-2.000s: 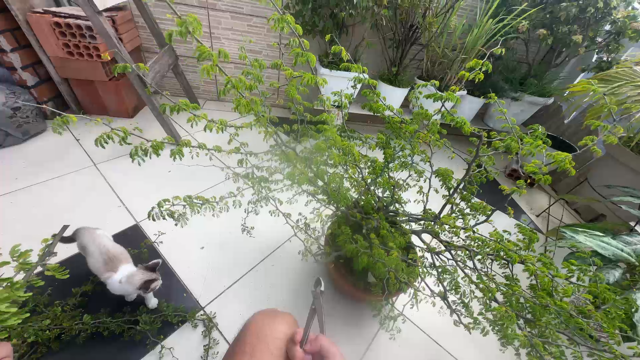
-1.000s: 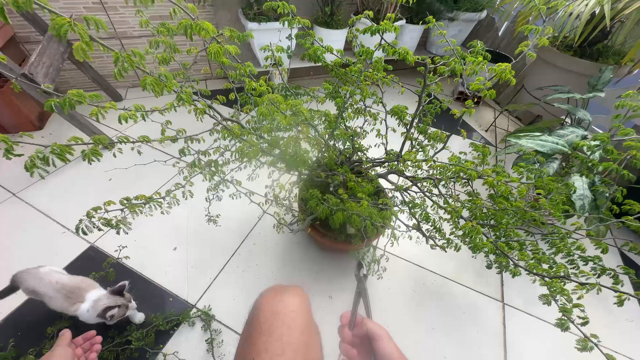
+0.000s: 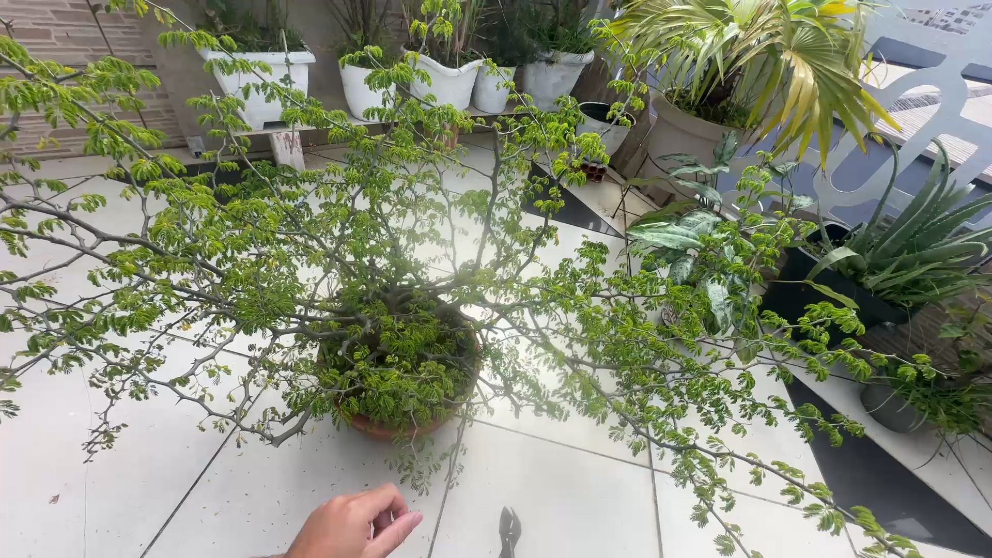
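A wide, thorny potted tree [image 3: 387,302] with small green leaves spreads across the view from a round terracotta pot [image 3: 372,428]. Below the pot, at the bottom edge, is my left hand [image 3: 356,521], fingers loosely bent, thumb a little apart from the index finger; nothing shows between them. A thin leafy sprig [image 3: 422,465] hangs just above it. To its right, the dark metal jaws of a hand cutter [image 3: 508,531] rise from the bottom edge over the white tile. The cutter's handles and my right hand are outside the frame.
White planters [image 3: 260,85] line a low shelf along the back wall. A large beige pot [image 3: 682,139] with a fan palm, a variegated leafy plant [image 3: 682,240] and an aloe [image 3: 914,240] in a dark pot stand to the right. Long branches reach over the pale tiled floor [image 3: 542,480].
The view has swung right, and the cat and my knee have left it. My left hand, palm up near the cat one second ago, is now below the pot. My right hand has dropped out of view.
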